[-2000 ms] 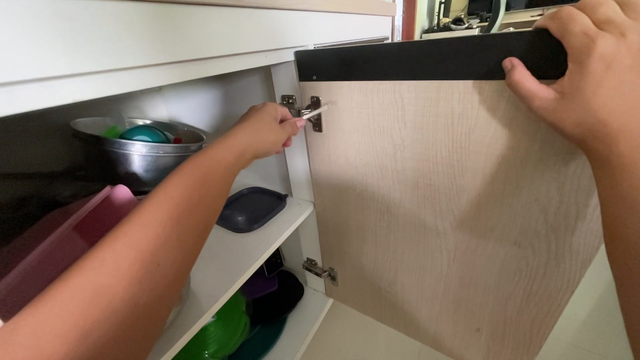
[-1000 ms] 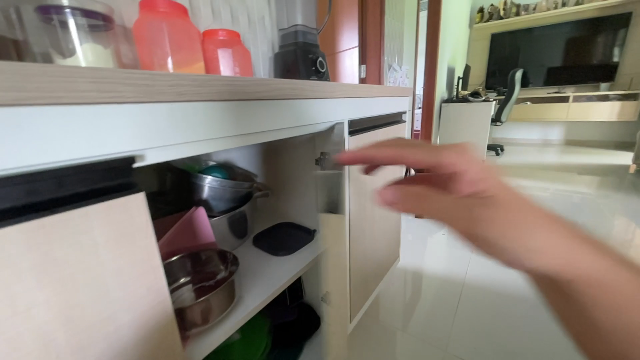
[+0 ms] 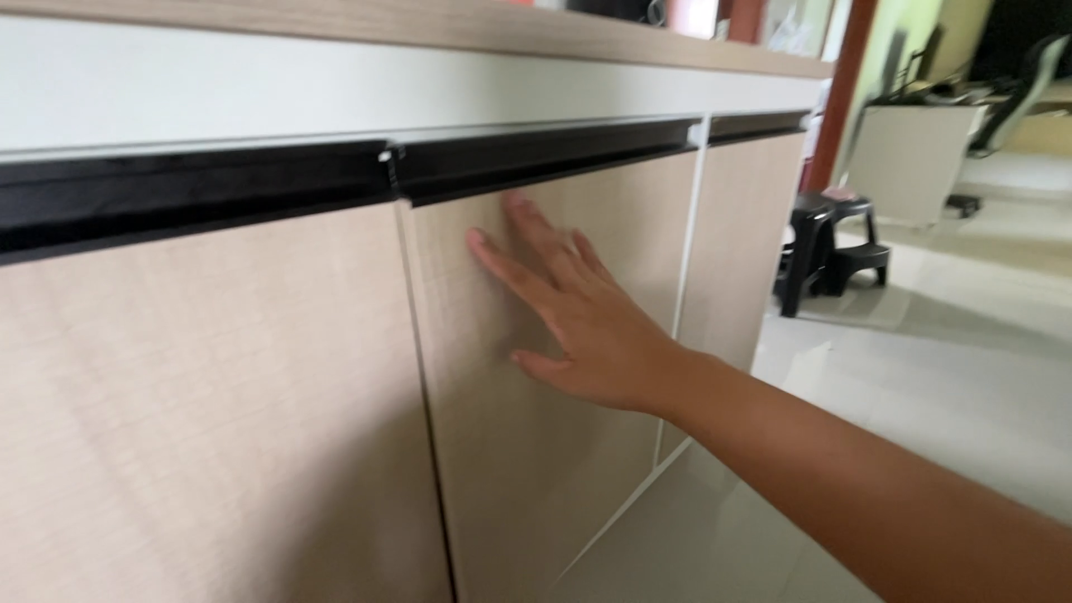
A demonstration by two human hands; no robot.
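My right hand (image 3: 586,327) reaches in from the right with its fingers spread, flat on or just off the middle cabinet door (image 3: 536,469); contact is hard to tell. The door is light wood-grain, lies closed in line with its neighbours, and has a black handle strip (image 3: 553,155) along its top, just above my fingertips. Nothing is in that hand. To its left is another wood-grain door (image 3: 201,402) with its own black strip (image 3: 193,193). My left hand is out of view.
A wood-look countertop (image 3: 419,38) runs above the doors. A third cabinet door (image 3: 733,251) stands further right. Beyond the cabinet's end are black plastic step stools (image 3: 808,251) on the glossy tiled floor (image 3: 946,402), with a white desk (image 3: 913,163) and an office chair (image 3: 1026,96) behind.
The cabinet door that stood open, showing pots and shelves, is now closed. My left hand, earlier at the upper hinge with a thin tool, has gone from view. The view has swung.
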